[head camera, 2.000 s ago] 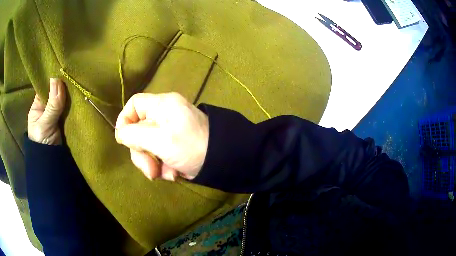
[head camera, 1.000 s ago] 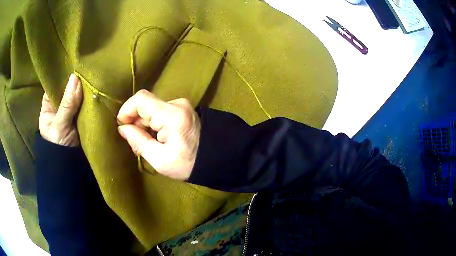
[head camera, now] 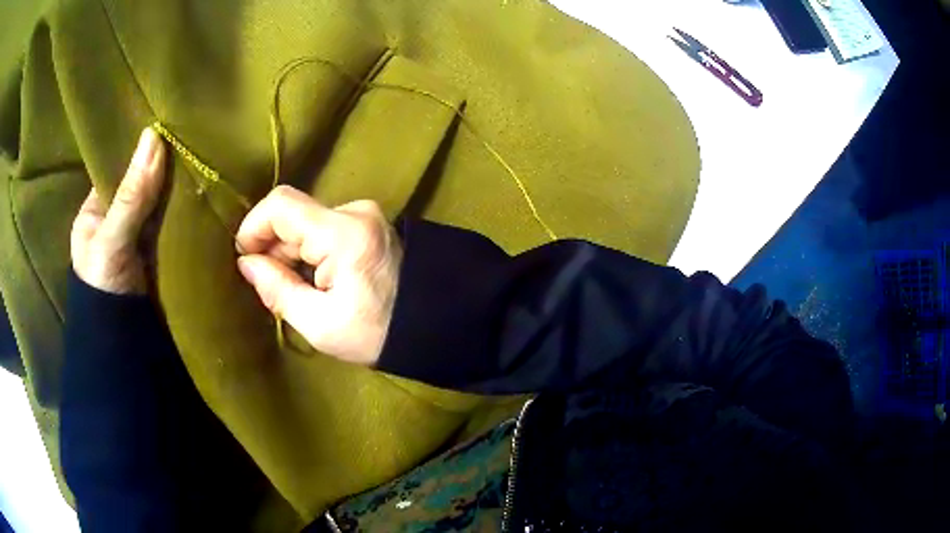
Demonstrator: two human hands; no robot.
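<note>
The mustard-olive coat (head camera: pixel 563 115) spreads over the table, with a pocket flap (head camera: pixel 391 135) near its middle. My left hand (head camera: pixel 120 224) grips the coat's edge, thumb on top at the upper end of a short stitched yellow line (head camera: pixel 188 154); its fingers are partly hidden by cloth. My right hand (head camera: pixel 318 276) is just right of the stitches, thumb and forefinger pinched together. A thin strand runs from the stitches to these fingertips; the needle is too small to make out. Yellow thread (head camera: pixel 276 125) loops over the flap towards my right sleeve.
Thread snips (head camera: pixel 719 68) with dark red handles lie on the white table (head camera: pixel 802 125) at upper right. A dark phone-like rectangle (head camera: pixel 794 23) and a pale flat object (head camera: pixel 844 26) are at the far edge. A blue basket (head camera: pixel 911 312) stands on the blue floor (head camera: pixel 797 281).
The needle seen at my right fingertips two seconds ago no longer shows clearly. The coat and left hand shifted right, then slightly back left. My right hand's fingers changed pose and stay pinched.
</note>
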